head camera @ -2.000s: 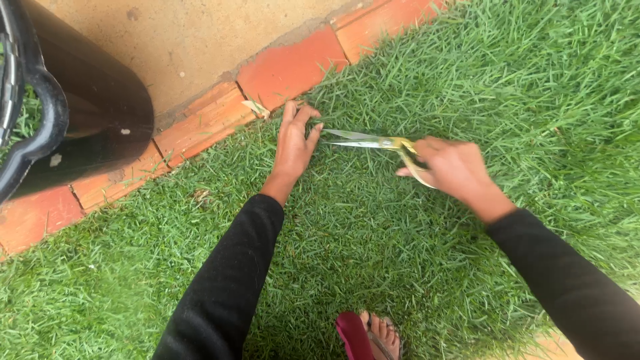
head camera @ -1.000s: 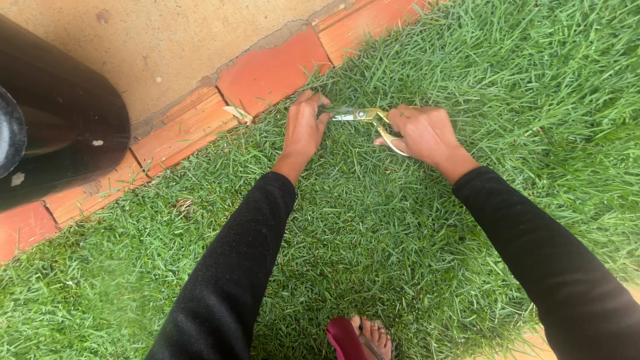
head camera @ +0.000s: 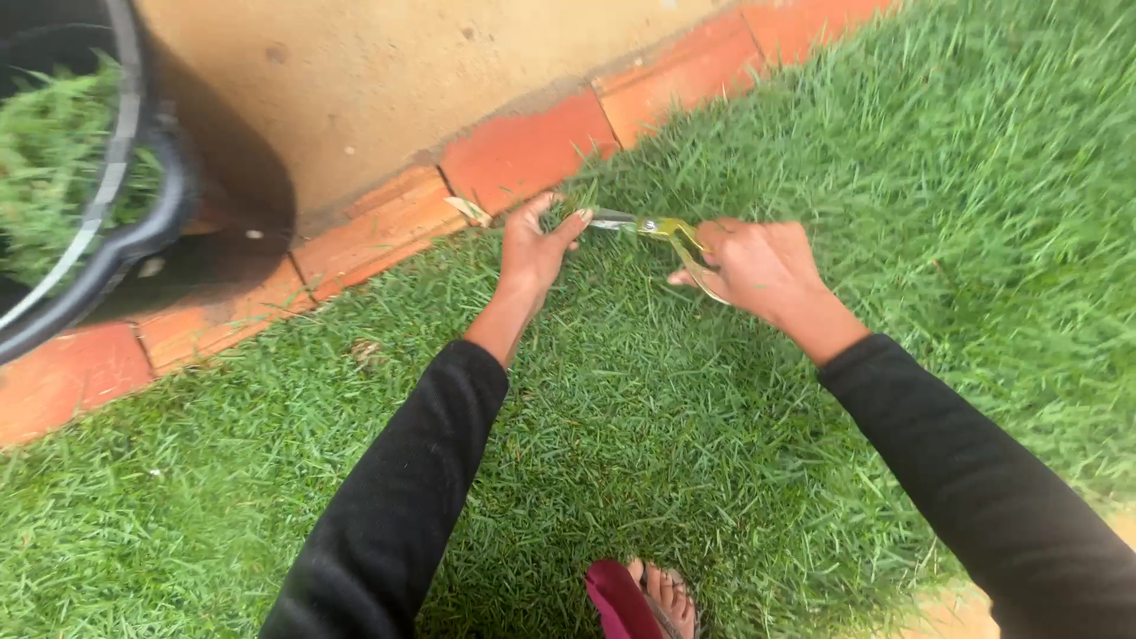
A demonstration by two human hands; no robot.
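Observation:
My right hand (head camera: 754,266) grips the yellow handles of a pair of scissors (head camera: 652,227) with metal blades, which point left at my left hand. The blades look nearly closed, and their tips are hidden at the fingers of my left hand (head camera: 537,244). A small tuft of grass (head camera: 564,211) is between the thumb and fingers of that hand, beside the brick edging. Both hands are low over the green lawn (head camera: 621,399).
A black bucket (head camera: 169,191) with cut grass (head camera: 67,169) in it stands at the upper left. Red brick edging (head camera: 532,146) runs diagonally between the lawn and a tan paved surface (head camera: 373,71). A sandalled foot (head camera: 670,595) is at the bottom.
The scissor blades stood apart two seconds ago and are now nearly together. The view has shifted, and more of the bucket's inside with its grass shows now.

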